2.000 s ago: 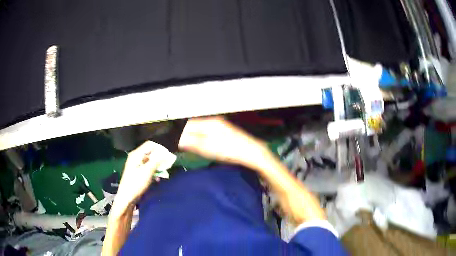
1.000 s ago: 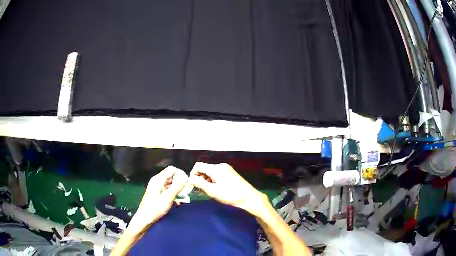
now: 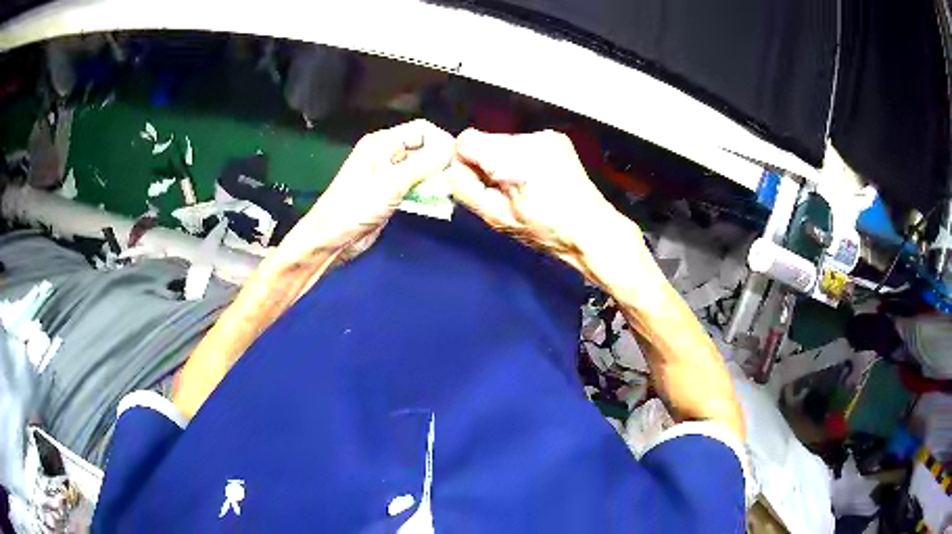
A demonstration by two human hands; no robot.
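Observation:
My left hand (image 3: 391,172) and my right hand (image 3: 522,183) are close together in front of my blue shirt, fingertips meeting. Between them is a small white and pale green piece (image 3: 429,198), like a paper or sticker, mostly hidden by the fingers. My left hand's fingers are closed on it. The right fingers are curled beside it; whether they also grip it cannot be told. The black fabric (image 3: 720,52) lies on the table beyond the pale table edge (image 3: 585,89).
The white and silver end-cutter unit (image 3: 783,264) is at the right table edge, below the thin track (image 3: 834,83). Scraps cover the green floor (image 3: 115,156). A pale roll (image 3: 157,242) and grey fabric (image 3: 115,313) are at the left.
The view has tipped down and turned, so the table edge slants across the top and the mottled bar is out of view. My hands came together from apart and stay together.

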